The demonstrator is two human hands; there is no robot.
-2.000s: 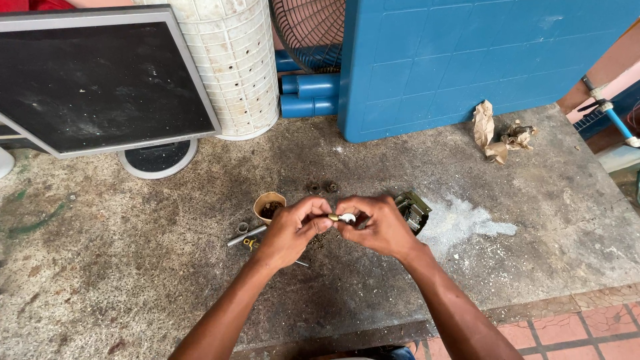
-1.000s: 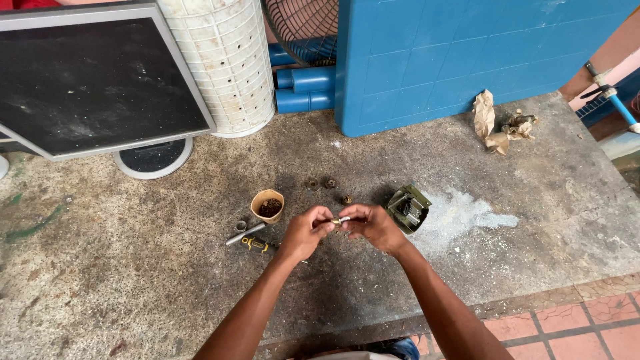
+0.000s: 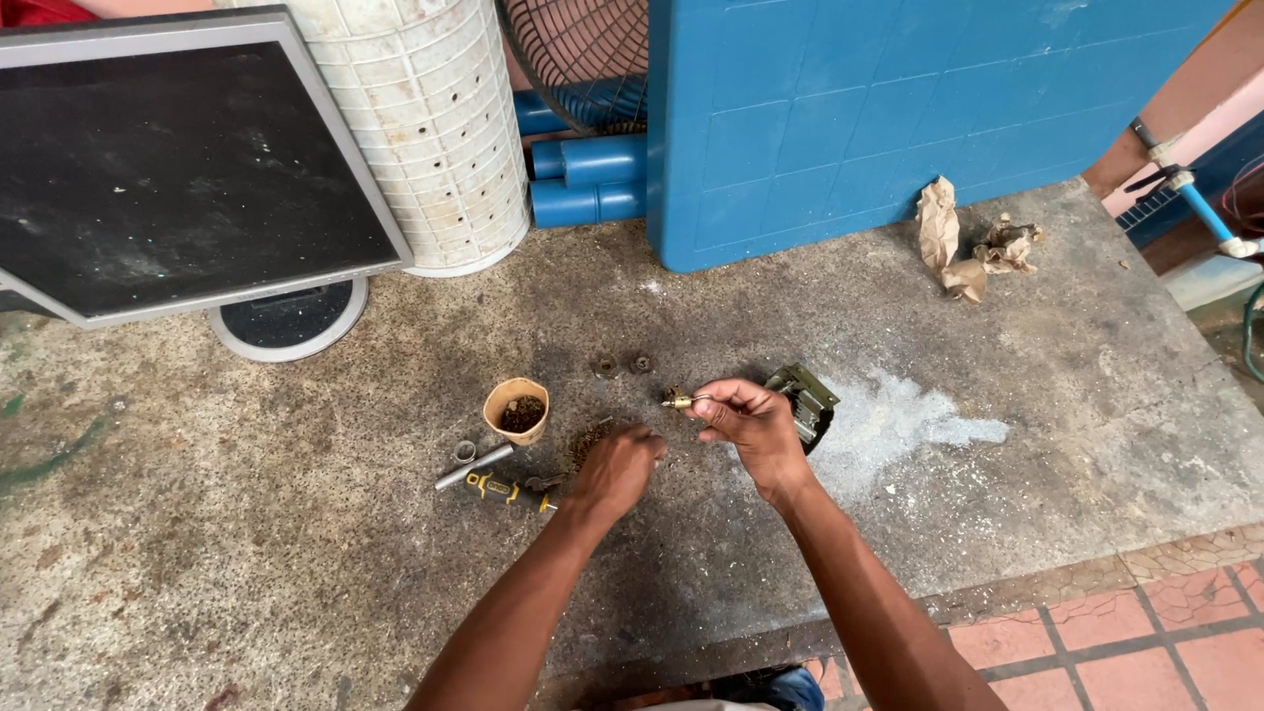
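My right hand [image 3: 755,432] pinches a small brass-coloured cylindrical metal part [image 3: 678,402] with what looks like a thin ring at its end. Lower and to the left, my left hand [image 3: 622,469] is beside a small pile of brown bits [image 3: 590,441]; its fingers are curled and whether they hold anything is hidden. Left of that pile stands a paper cup [image 3: 517,410] with dark bits inside. A black and yellow tool handle [image 3: 506,491], a metal tube [image 3: 474,467] and a metal ring [image 3: 465,450] lie by my left wrist. Just behind my right hand is an open metal case [image 3: 808,403].
Two small round metal parts [image 3: 623,365] lie beyond my hands. A monitor [image 3: 207,168] and a white perforated cylinder [image 3: 434,128] stand at the back left, blue pipes [image 3: 597,178] and a blue panel [image 3: 839,128] behind. Crumpled brown paper [image 3: 938,232] and pale powder [image 3: 889,415] are to the right.
My hands were together at the small part; now they are apart. My left hand has moved down to beside the brown pile, while the small part remains in my right hand.
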